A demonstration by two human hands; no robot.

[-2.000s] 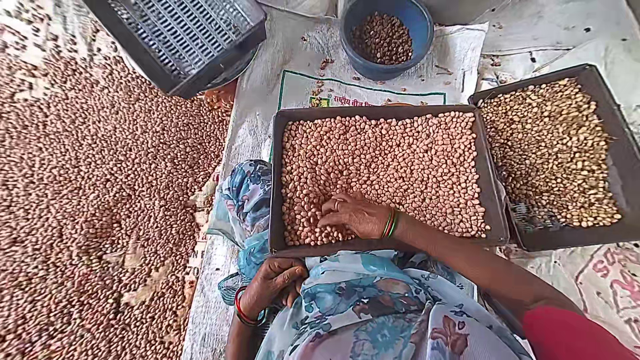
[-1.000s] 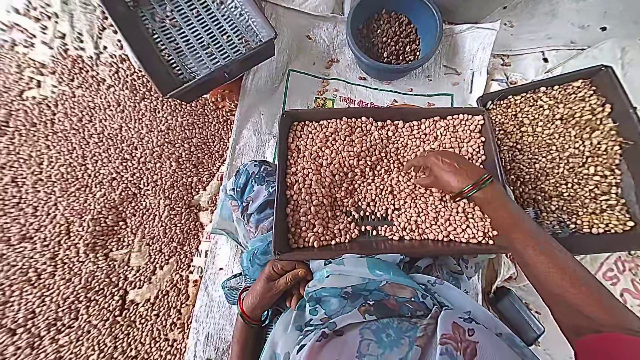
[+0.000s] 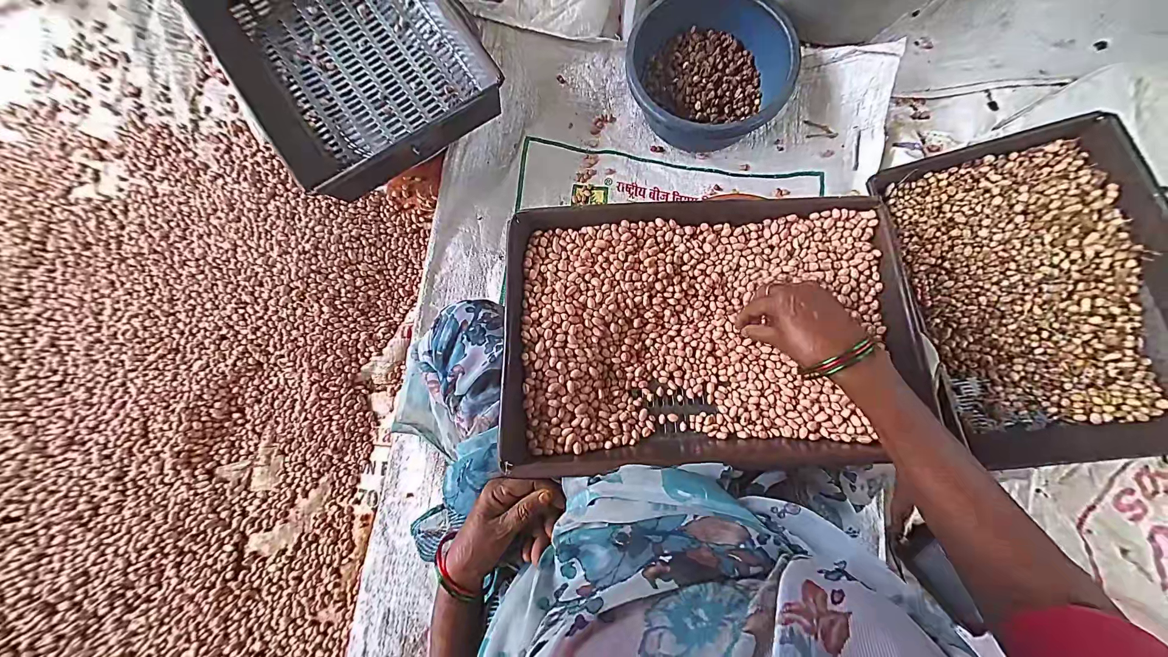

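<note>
A dark rectangular tray (image 3: 693, 212) full of shelled peanuts (image 3: 630, 301) lies across my lap, with a patch of its slotted bottom bare near the front edge. My right hand (image 3: 801, 321), with green and red bangles at the wrist, is over the peanuts in the right half, thumb and fingertips close together; whether a nut is between them cannot be told. My left hand (image 3: 518, 520) rests with curled fingers below the tray's front left corner, on the floral cloth (image 3: 657, 538); what it may hold is hidden.
A second dark tray (image 3: 1040, 447) with browner, mixed nuts stands at the right. A blue plastic bowl (image 3: 703, 132) holding dark pieces is behind the lap tray. A slotted crate (image 3: 411, 141) sits at the upper left. Many peanuts (image 3: 182, 365) cover the ground at the left. Woven sacks (image 3: 484, 164) lie beneath.
My right hand has moved from the front middle of the tray to its right half. A bare patch now shows near the front edge. My left hand has stayed by the front left corner.
</note>
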